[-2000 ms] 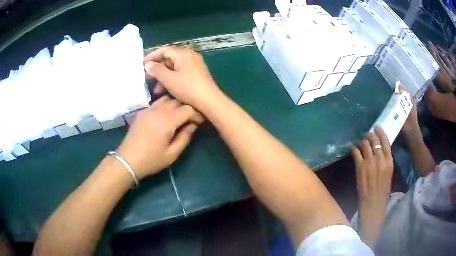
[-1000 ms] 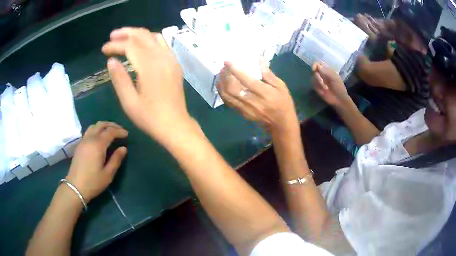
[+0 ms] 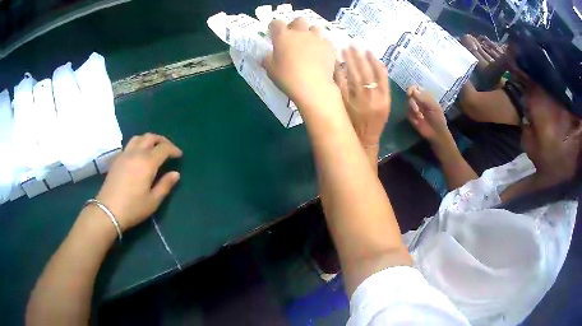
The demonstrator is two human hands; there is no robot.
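Note:
My right hand [image 3: 303, 60] is stretched out over the right stack of cartons [image 3: 261, 79], fingers over its top; whether it grips a carton is hidden. A neighbour's ringed hand [image 3: 365, 89] is beside it, at the same stack. My left hand [image 3: 141, 175] rests on the green bench [image 3: 210, 146], fingers apart and empty, just right of the left row of cartons [image 3: 83, 167]. Soft-looking white pieces [image 3: 86, 95] lie over that row, with the box ends facing me.
A farther stack of cartons [image 3: 427, 63] stands beyond the right stack. A neighbour in a white blouse [image 3: 491, 242] sits close at my right, another hand [image 3: 426, 114] raised near that stack. A worn strip [image 3: 172, 71] runs along the bench.
My right hand has moved from above the left part of the bench to the right stack. My left hand has stayed by the left row. The neighbour's ringed hand remains at the right stack.

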